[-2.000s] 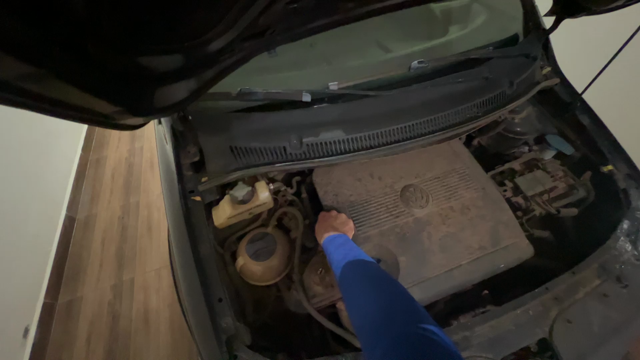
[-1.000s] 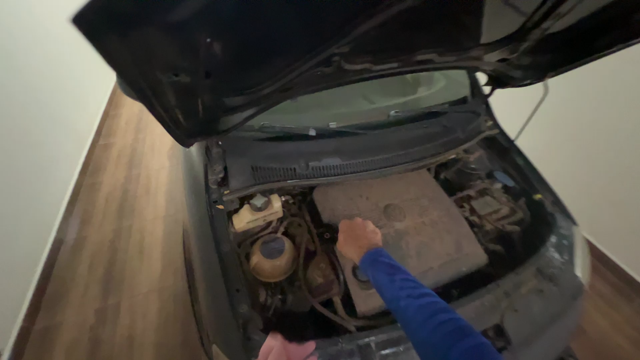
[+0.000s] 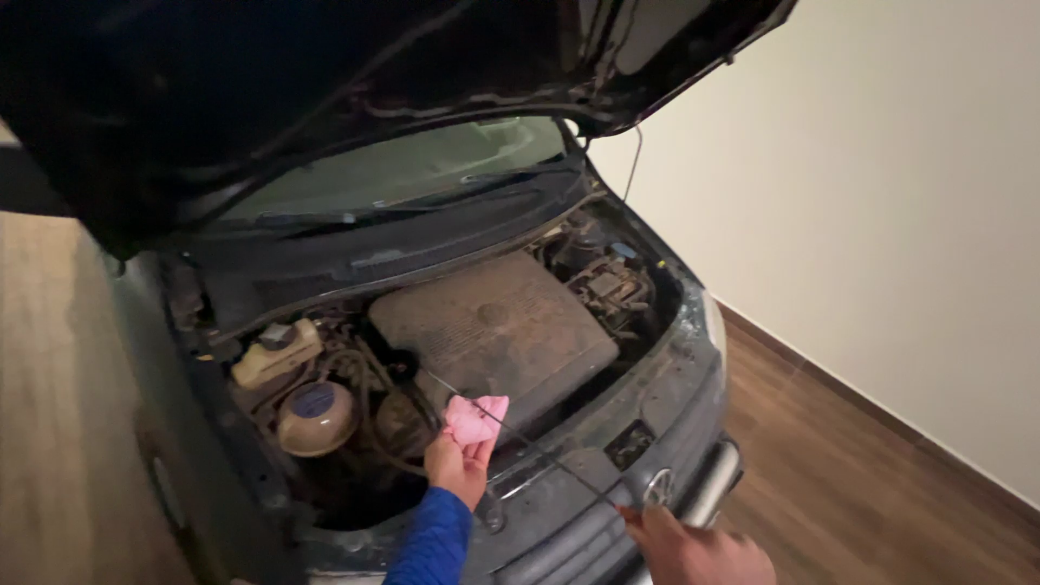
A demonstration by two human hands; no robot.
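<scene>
My left hand [image 3: 461, 467] holds a pink cloth [image 3: 475, 418] over the front edge of the engine bay. Across the cloth runs a long thin dipstick [image 3: 552, 459], whose far end reaches over the engine cover's front left corner. At its near end, my right hand [image 3: 703, 548] grips it above the front bumper, close to the round grille badge [image 3: 658, 487]. Behind the cloth lies the dusty plastic engine cover [image 3: 504, 317]. Whether the cloth is wrapped right around the dipstick, I cannot tell.
The raised hood [image 3: 325, 73] hangs over the windshield [image 3: 406, 175]. A coolant expansion tank [image 3: 317, 418] and a brake fluid reservoir [image 3: 278, 353] sit at the left of the bay. To the right stands a pale wall [image 3: 877, 244] above wood-look flooring [image 3: 853, 455].
One hand was at the left side of the engine cover; now the dipstick is out in my right hand. My left hand with the pink cloth has come up to it. The view has shifted.
</scene>
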